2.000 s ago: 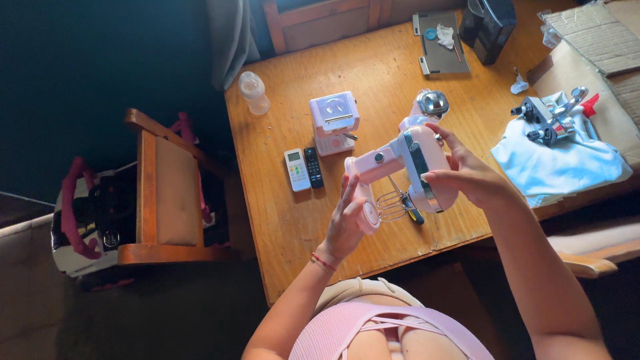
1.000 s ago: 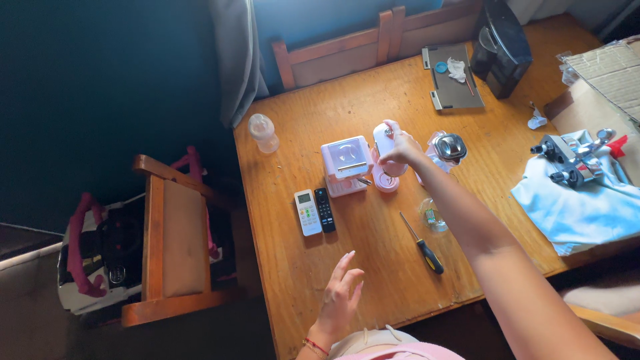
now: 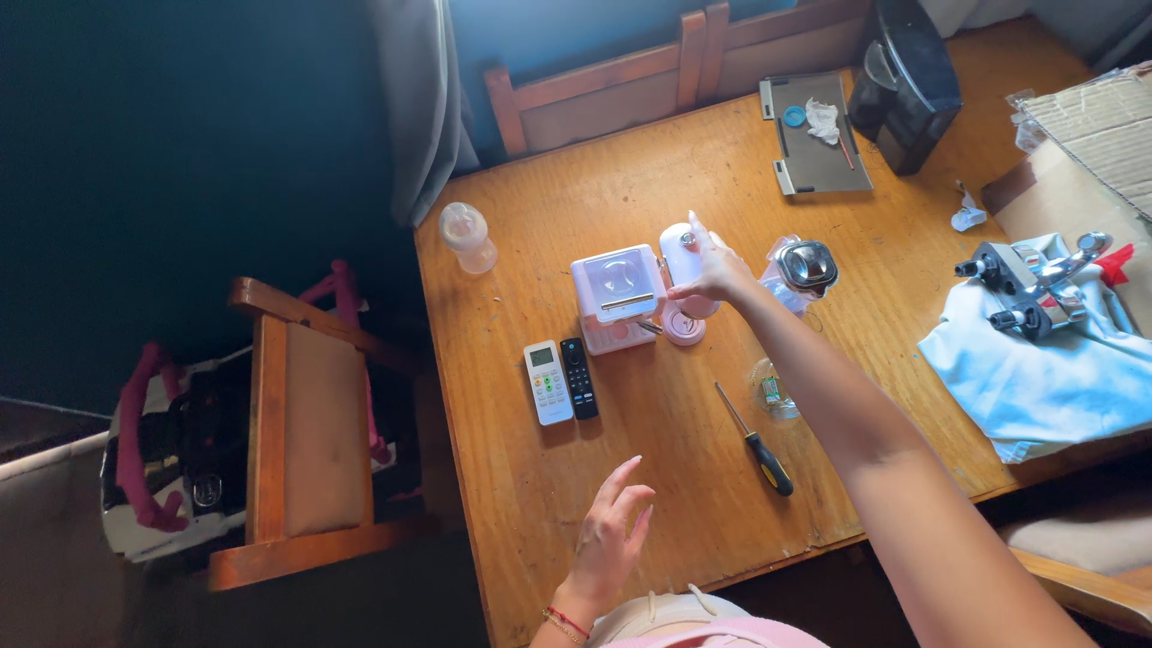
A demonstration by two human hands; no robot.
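Note:
My right hand (image 3: 715,270) reaches across the wooden table and touches the top of a pink and white toy stand mixer (image 3: 681,250); its fingers are spread and partly hide it. Beside the mixer, to the left, stands a pink toy appliance with a clear window (image 3: 616,286). A toy blender-like item with a silver lid (image 3: 807,265) is to the right of my hand. My left hand (image 3: 612,531) hovers near the front edge, fingers apart and holding nothing. A screwdriver (image 3: 768,463) with a black and yellow handle lies between the arms.
A white remote (image 3: 548,382), a black remote (image 3: 579,378) and a baby bottle (image 3: 469,238) are at the left. Batteries lie in a clear round container (image 3: 774,391). A metal tap (image 3: 1035,283) rests on light blue cloth (image 3: 981,378); a cardboard box (image 3: 1093,135) is behind it.
The mixer was held in both hands two seconds ago and now stands beside the pink appliance. My left hand has let go of it. Since one second ago, the right hand's fingers have spread.

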